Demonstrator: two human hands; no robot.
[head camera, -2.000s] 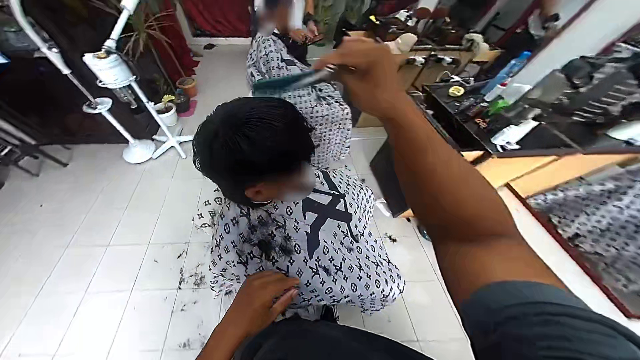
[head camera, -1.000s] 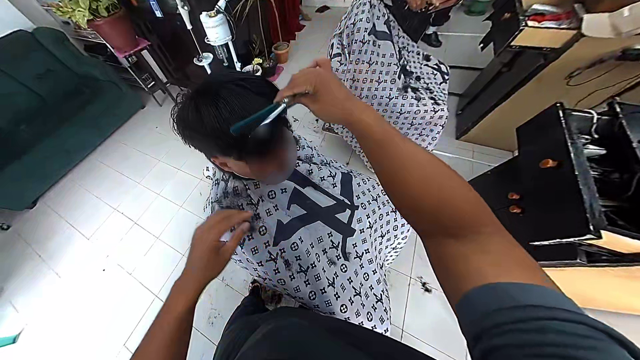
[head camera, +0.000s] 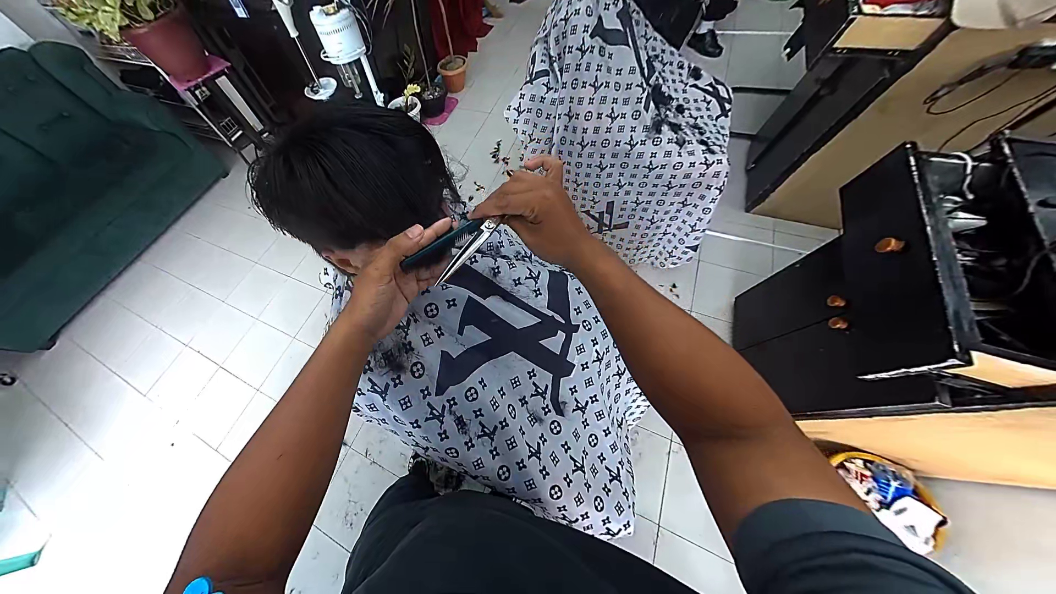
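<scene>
My right hand (head camera: 536, 210) holds metal hair scissors (head camera: 469, 250), whose blades point down and left. A dark green comb (head camera: 441, 245) spans between my hands; its right end meets my right fingertips. My left hand (head camera: 392, 276) has the comb's left part between thumb and fingers, beside the seated person's face and neck. That person's dark, straight hair (head camera: 355, 169) lies just above and left of my hands. A white patterned barber cape (head camera: 503, 363) covers the person's body, with cut hair on it.
Another patterned cape (head camera: 619, 124) covers someone seated beyond. At the right stands a black cabinet (head camera: 874, 280) with round knobs, near a yellow-rimmed basket (head camera: 940, 528). A green sofa (head camera: 91, 190) is at the left. Potted plants and a white steamer-like device (head camera: 337, 35) stand behind.
My right hand has come down from above the person's head to beside the neck, with scissors and comb. My left hand has risen to the comb. The view has swung toward the sofa.
</scene>
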